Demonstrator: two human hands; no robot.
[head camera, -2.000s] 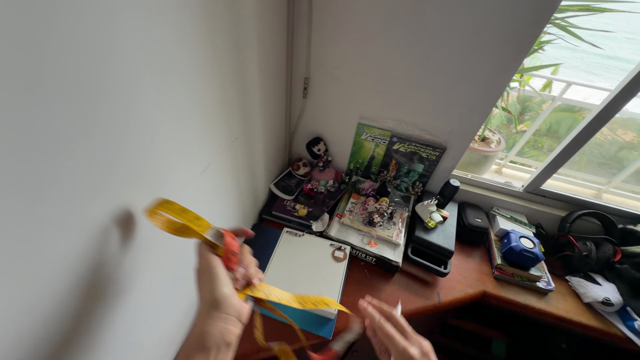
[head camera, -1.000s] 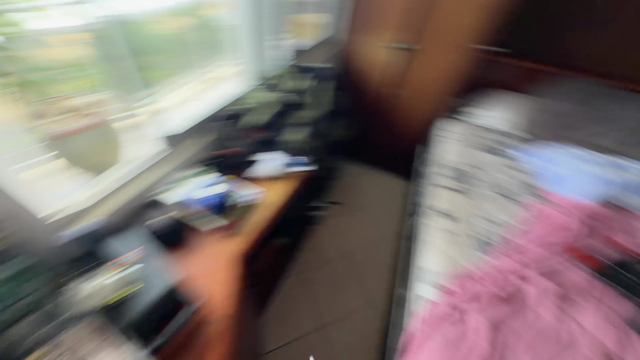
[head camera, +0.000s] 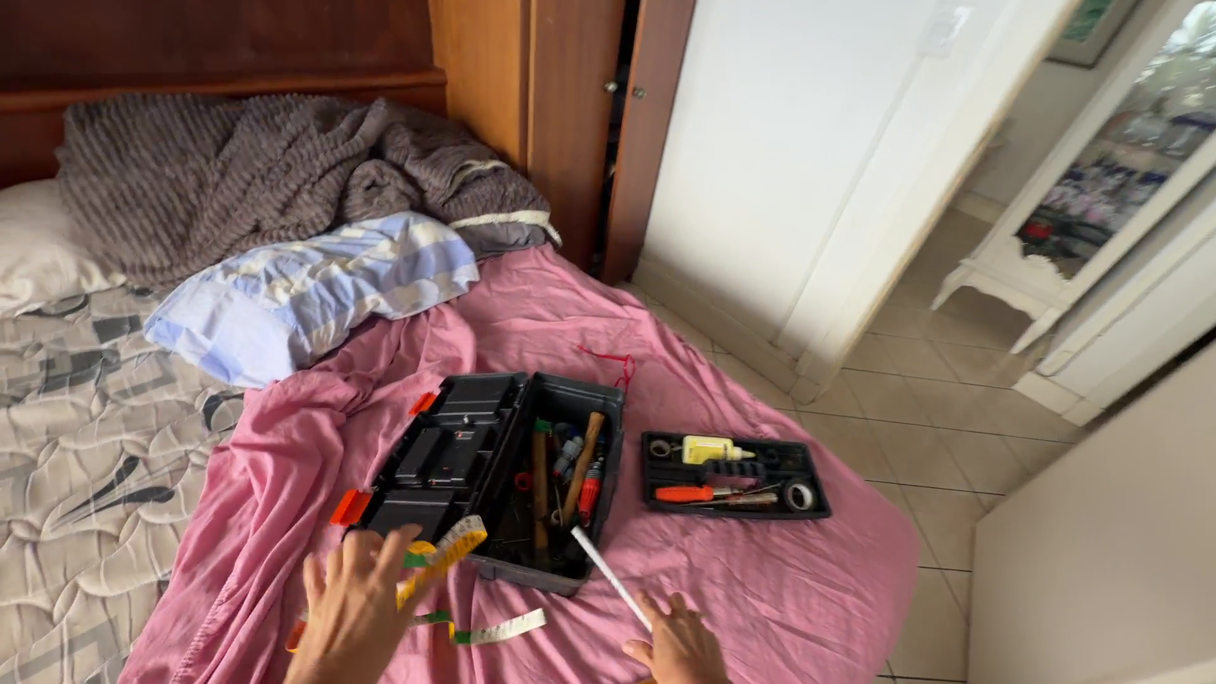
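Note:
My left hand (head camera: 350, 594) is at the lower left, closed around a yellow, white and green tape measure (head camera: 439, 562) whose loops hang below and beside it. My right hand (head camera: 676, 638) holds a thin white stick or strip (head camera: 611, 578), which points up and left toward the toolbox. Just beyond both hands an open black plastic toolbox (head camera: 617, 432) lies on a pink sheet, its lid (head camera: 451, 456) folded back to the left. Wooden handles (head camera: 582, 465) and a red-and-grey tool (head camera: 590, 489) lie inside it.
A black tool tray (head camera: 736, 508) with a yellow bottle (head camera: 708, 449), an orange-handled screwdriver (head camera: 686, 493) and a tape roll (head camera: 799, 496) lies right of the toolbox. A blue-and-white pillow (head camera: 313, 290) and grey blanket (head camera: 237, 180) are farther back. Tiled floor (head camera: 874, 427) borders the bed.
The view has swung from the desk by the window to the bed with the toolbox. The tape measure is still in my left hand.

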